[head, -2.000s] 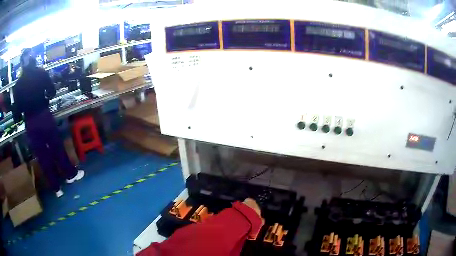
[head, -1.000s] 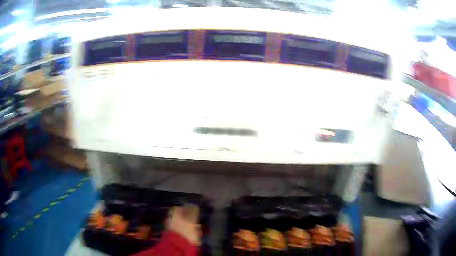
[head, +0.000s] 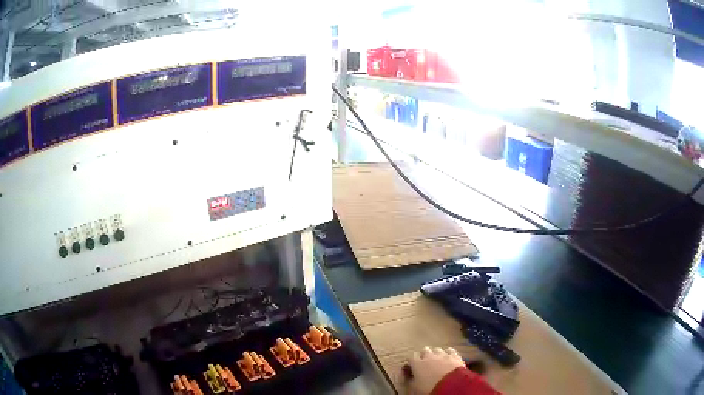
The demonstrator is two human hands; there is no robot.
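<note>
My right hand (head: 436, 366), in a red sleeve, is low in the picture over the near cardboard sheet (head: 390, 318). Its fingers are curled over a black unit; small dark parts show on both sides of the hand, the rest is hidden. Several black units (head: 482, 302) lie in a loose, overlapping pile on the same sheet, just beyond the hand. My left hand is out of the picture. The right test fixture (head: 309, 372) stands under the machine with its orange clamps (head: 256, 366) along the front.
The white test machine (head: 162, 173) overhangs the fixtures at left. Part of another black fixture (head: 73, 369) shows at lower left. A second cardboard sheet (head: 401, 220) lies farther back on the dark green bench (head: 610, 308). A black cable (head: 463, 222) hangs across the bench; a dark stack (head: 629, 220) stands at right.
The view has swung right from the fixtures to the bench. The left hand, earlier at the left fixture, has left the picture. The right hand now shows over the cardboard.
</note>
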